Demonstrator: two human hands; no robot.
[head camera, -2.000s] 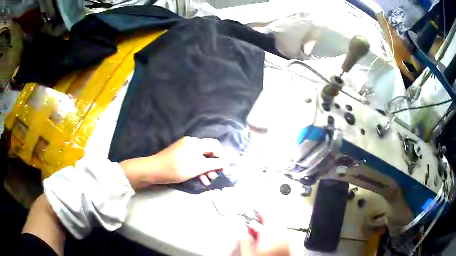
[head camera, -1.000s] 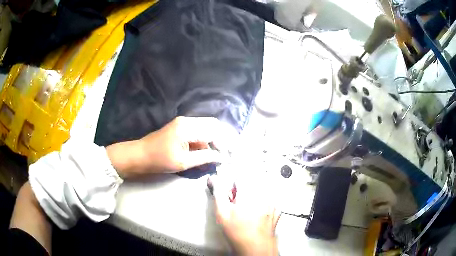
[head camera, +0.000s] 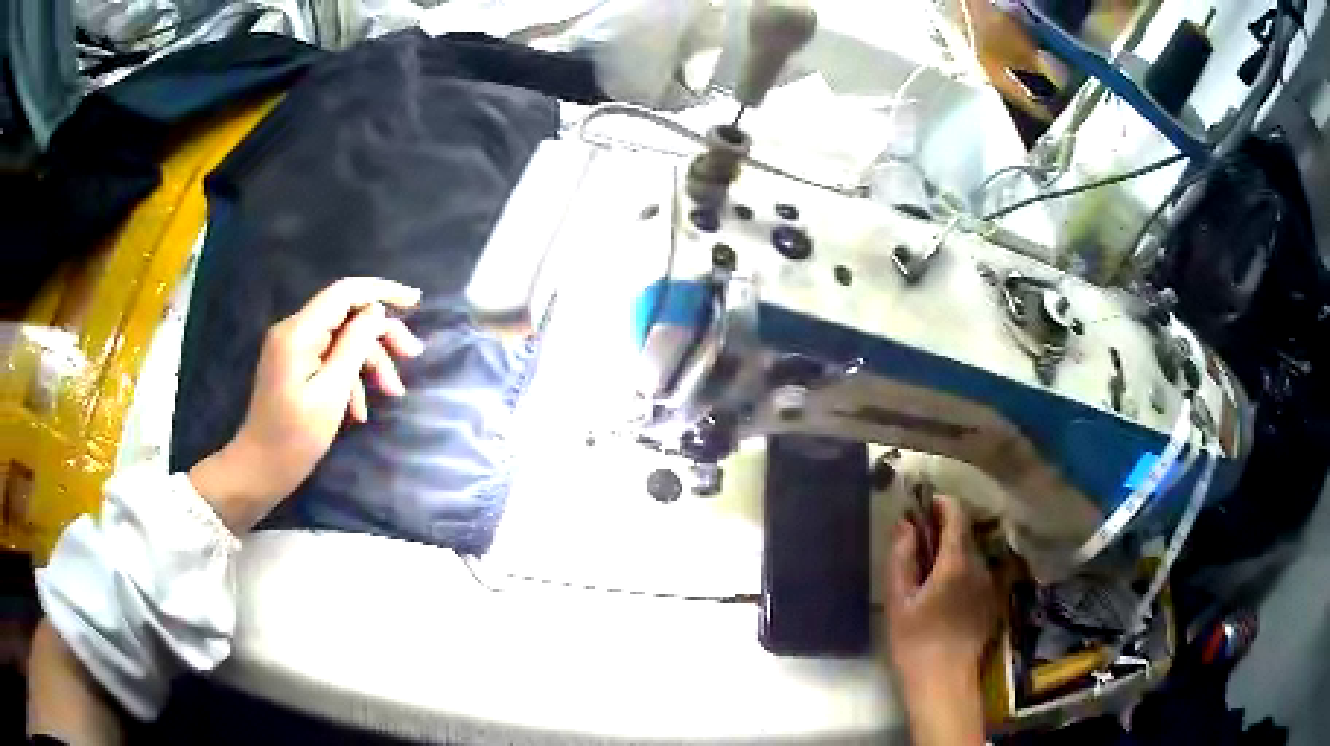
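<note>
A dark garment panel (head camera: 350, 175) lies spread on the machine table, its lower part shiny and brightly lit beside the needle area. My left hand (head camera: 324, 372) is over the panel with its fingers apart and loosely bent, holding nothing. My right hand (head camera: 945, 598) is right of the phone, under the machine arm. Its thumb and fingers are around a small dark, metallic spot (head camera: 920, 507); whether they grip it cannot be told. The presser foot area (head camera: 700, 437) is right of the cloth, partly washed out by light.
The white and blue machine head (head camera: 934, 350) spans the right. A black phone (head camera: 815, 547) lies on the bed. A yellow-edged parts tray (head camera: 998, 678) is at the lower right. A yellow taped bundle (head camera: 73, 415) is at left. The lamp bar (head camera: 511, 255) hangs over the cloth.
My left hand has lifted off the cloth edge and opened. My right hand has moved from the front of the needle area to the phone's right side. The view has shifted right.
</note>
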